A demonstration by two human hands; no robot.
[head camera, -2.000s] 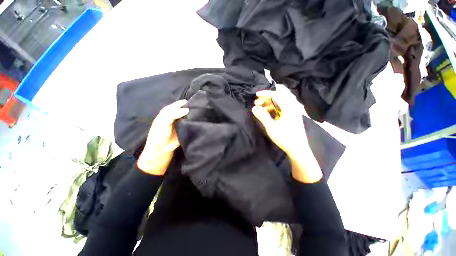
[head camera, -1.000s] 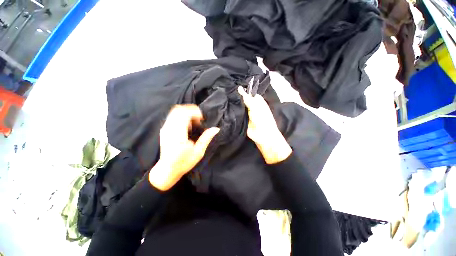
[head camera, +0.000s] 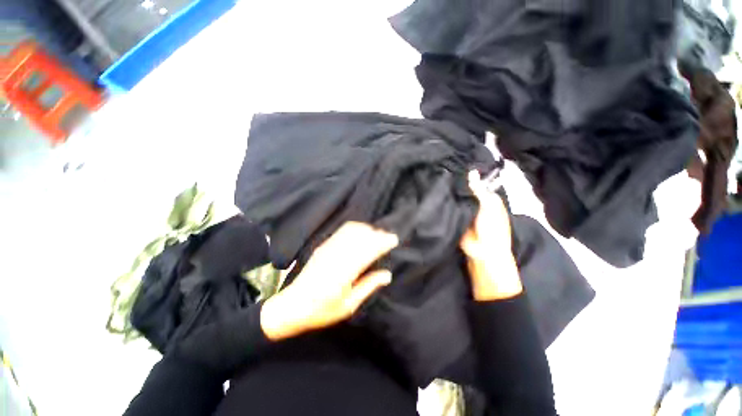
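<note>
A black garment (head camera: 325, 158) lies spread and bunched on the white table in front of me, its middle gathered into folds. My left hand (head camera: 338, 276) is over the near left part of the cloth, fingers bent; whether it pinches cloth cannot be told. My right hand (head camera: 490, 236) is at the right side of the bunched part, its fingertips at the cloth's far right edge near a small pale spot. No snips can be made out in the right hand; its palm side is hidden.
A large black garment pile (head camera: 561, 106) lies at the far right, a brown garment (head camera: 716, 138) beyond it. A dark bundle (head camera: 191, 280) on pale green cloth (head camera: 189, 210) is at left. A blue bin edge (head camera: 163, 41) and orange-red stool (head camera: 53, 89) are upper left. Blue bins (head camera: 716, 317) stand right.
The view has shifted, so things sit further right. Since the first frame, my left hand has left the garment's upper left folds and lies lower; the yellow-orange spot in my right hand no longer shows.
</note>
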